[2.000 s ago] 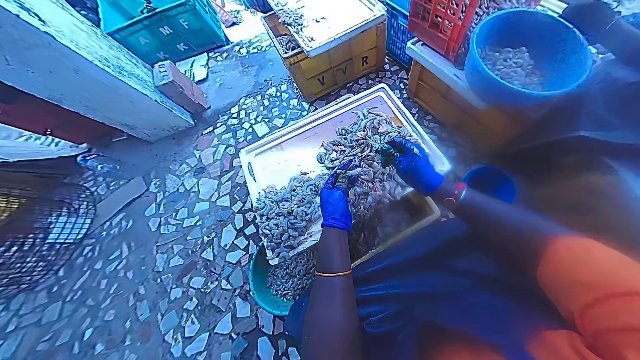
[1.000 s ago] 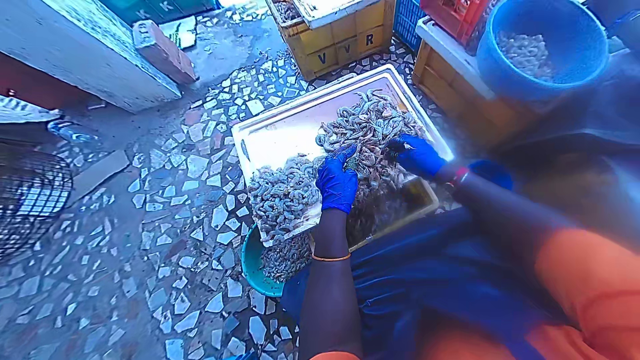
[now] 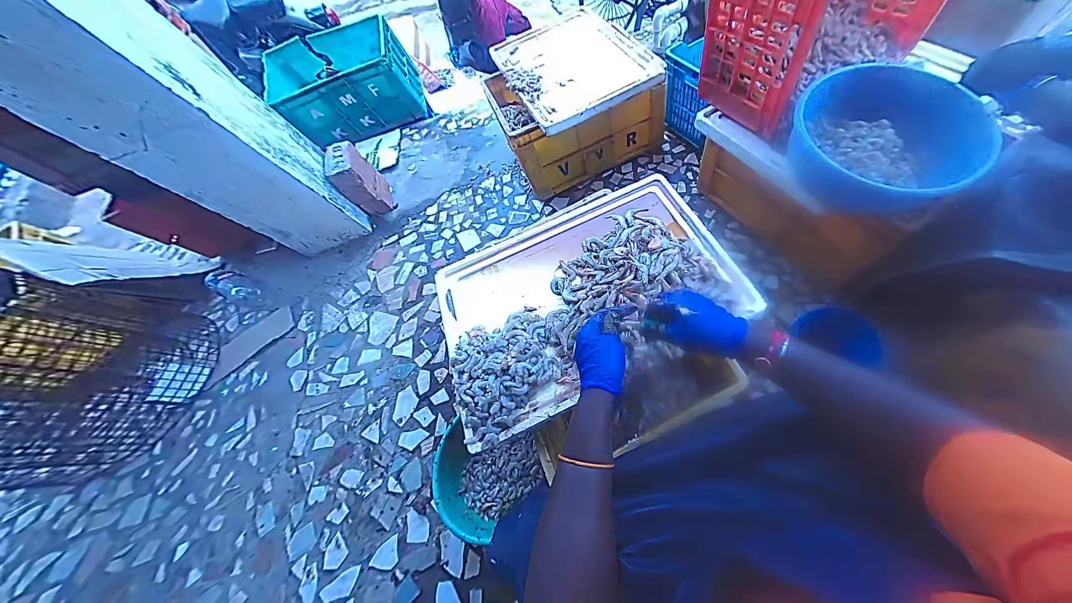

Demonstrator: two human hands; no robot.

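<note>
A white tray (image 3: 502,264) lies tilted across a yellow crate, bearing two heaps of shrimp. The larger heap of shrimp (image 3: 624,260), with long feelers, is at its upper right; a heap of curled, seemingly peeled shrimp (image 3: 502,368) is at its left. My left hand (image 3: 600,352), in a blue glove, is at the near edge of the larger heap, its fingertips bent together. Close to its right, my right hand (image 3: 699,322), also blue-gloved, has its fingertips bent towards the left one. Whether either holds a shrimp is too small and blurred to tell. A teal basin (image 3: 452,494) of shrimp stands below the tray's left corner.
Beyond the tray stand a yellow crate (image 3: 578,159) with a white lid and a teal crate (image 3: 352,92). At right are a red crate (image 3: 745,63) and a blue tub (image 3: 896,197) holding shrimp. A black mesh basket (image 3: 100,402) lies left, a brick (image 3: 360,180) by the wall.
My left hand has moved slightly right, nearer to my right hand, over the heap. The view has tilted, so more of the far crates shows.
</note>
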